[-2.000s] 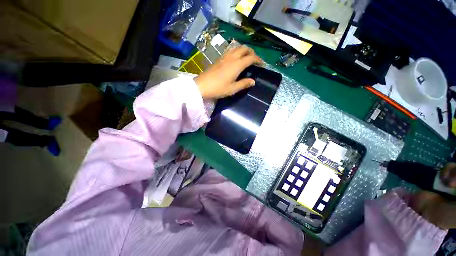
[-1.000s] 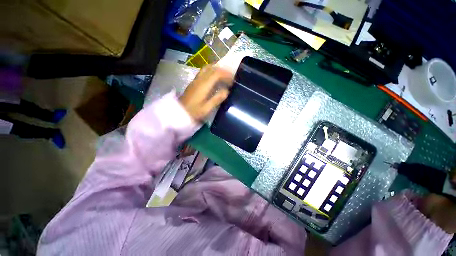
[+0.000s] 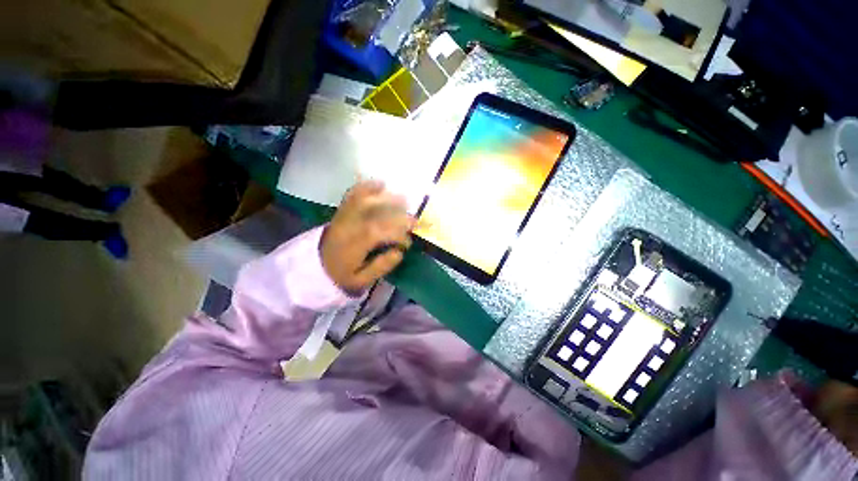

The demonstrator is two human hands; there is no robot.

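Observation:
The display is lit with a blue, orange and yellow picture and lies on the silvery protective sheet. My left hand is at its lower left edge, fingers loosely bent and somewhat blurred, with nothing seen in it; fingertip contact is unclear. The opened tablet body lies on the sheet to the right of the display, its board and white squares facing up. My right hand is dark and cut off at the right edge. It holds the black electric screwdriver, tip towards the tablet body; its grip is mostly hidden.
A whitish sheet lies left of the display. A small circuit board and black equipment stand behind on the green mat. An orange stick and a white roll are at the right rear. A cardboard box is at upper left.
The display has gone from black to lit. My left hand has moved off its upper part, down to its lower left edge. The whole view has shifted slightly; the right hand stays beside the tablet body.

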